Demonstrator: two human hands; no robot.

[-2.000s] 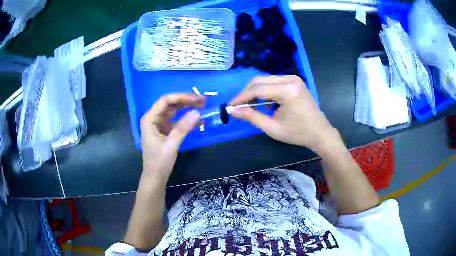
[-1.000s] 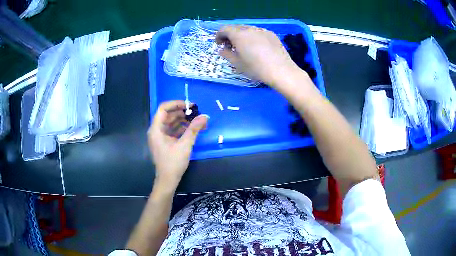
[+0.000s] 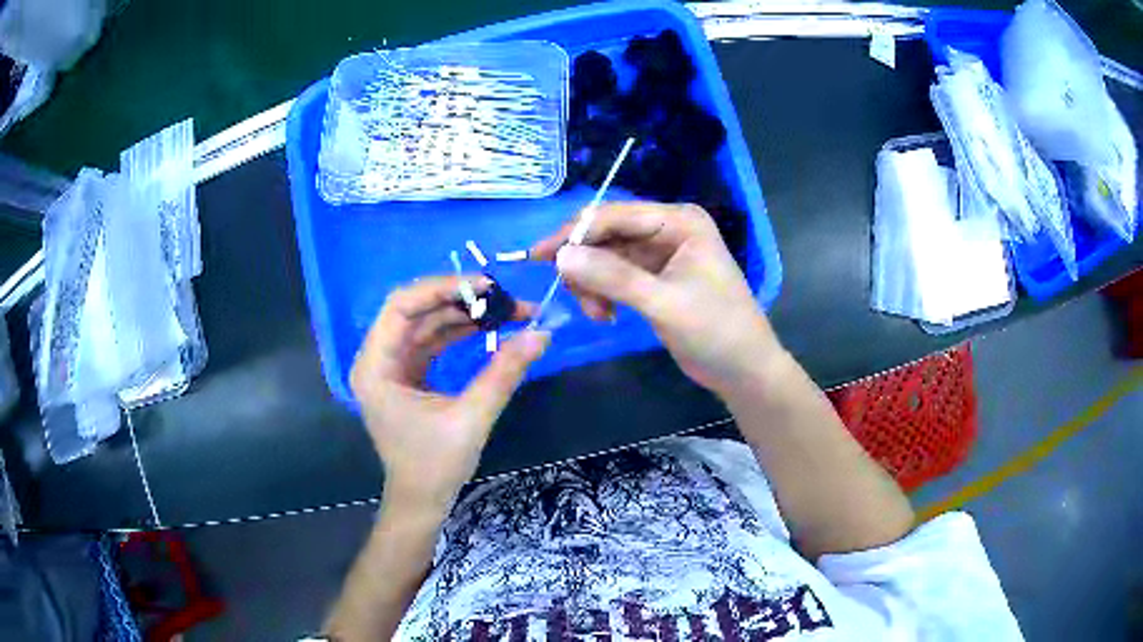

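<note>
My left hand (image 3: 433, 364) pinches a black housing (image 3: 493, 304) between thumb and fingers, with a pale lead (image 3: 464, 284) sticking up out of it. My right hand (image 3: 652, 266) holds a second white wire lead (image 3: 602, 194) by its thicker white part, tilted, its upper end pointing up and right. Its lower end reaches down to my left thumb, close to the housing; whether it touches is unclear. Short white sleeves (image 3: 511, 256) lie on the blue tray floor (image 3: 389, 245) behind the hands.
A clear box of white leads (image 3: 439, 126) stands in the tray's left part, black housings (image 3: 646, 107) in its right part. Bagged strips (image 3: 119, 289) lie left. A clear box (image 3: 940, 238) and a blue bin (image 3: 1065, 270) stand right. Green belt (image 3: 313, 50) runs behind.
My right hand has come back from the clear box of leads and now holds a lead beside my left hand. My left hand still holds the housing. The whole view has shifted and tilted.
</note>
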